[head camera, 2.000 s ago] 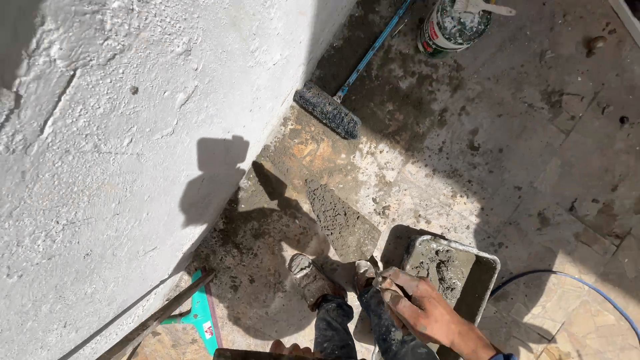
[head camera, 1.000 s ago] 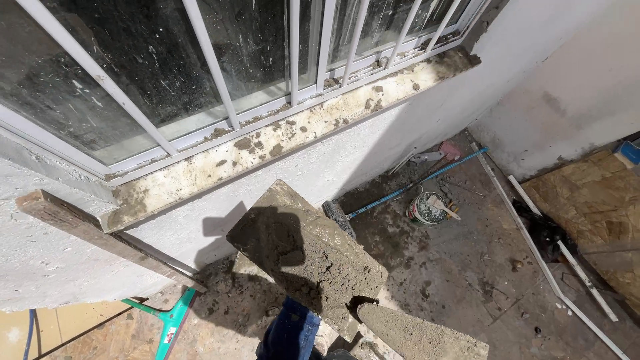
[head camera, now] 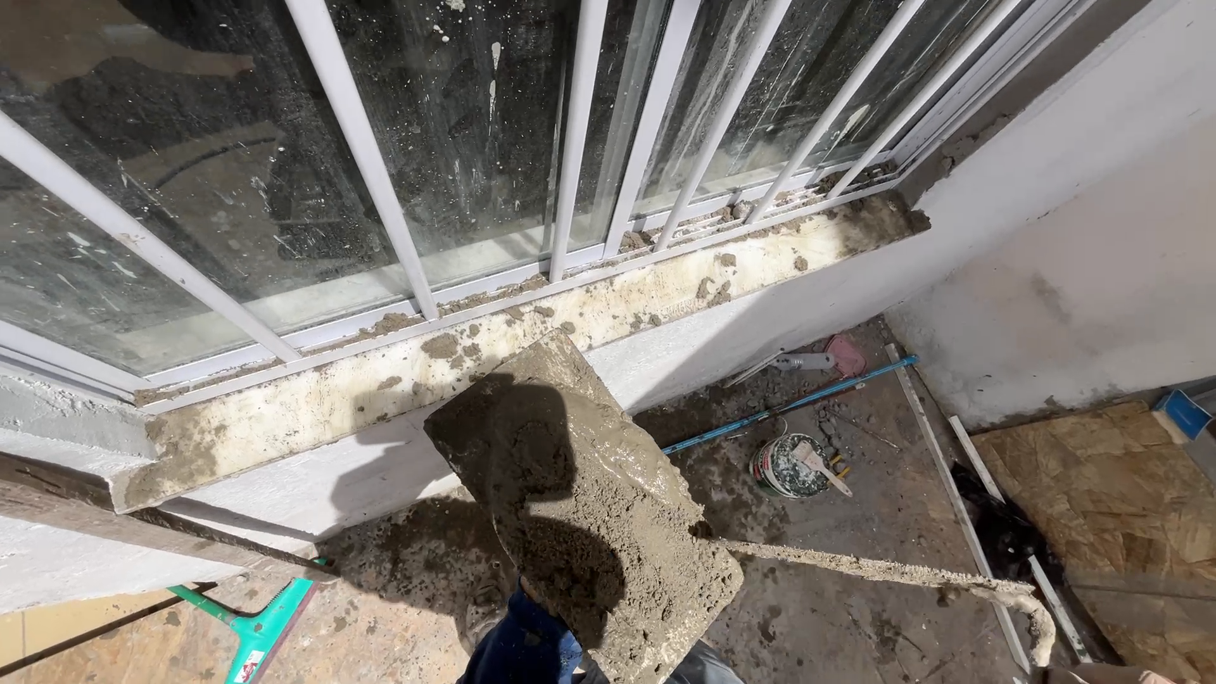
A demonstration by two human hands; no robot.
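A plasterer's hawk or flat board loaded with wet mortar (head camera: 617,494) is held up below the window sill (head camera: 589,309), tilted, with a shadow across it. Blue fabric (head camera: 532,636) shows under its lower edge; my left hand is hidden beneath. The trowel (head camera: 855,563), coated in mortar and seen nearly edge-on, reaches from the board's right edge to its curved shank at lower right. Only a little of my right hand (head camera: 1107,674) shows at the bottom edge, at the trowel's handle end. Mortar lumps dot the sill and lie along the window frame.
White bars (head camera: 579,142) cover the window. A wooden plank (head camera: 123,522) slants at left above a green squeegee (head camera: 261,632). Below right are a bucket with a brush (head camera: 790,465), a blue pole (head camera: 788,406), long pale strips (head camera: 959,513) and brown sheeting (head camera: 1111,484).
The view has swung from the floor up to the window. The mortar-laden board is now nearer the sill in view, and the trowel has turned from showing its face to nearly edge-on.
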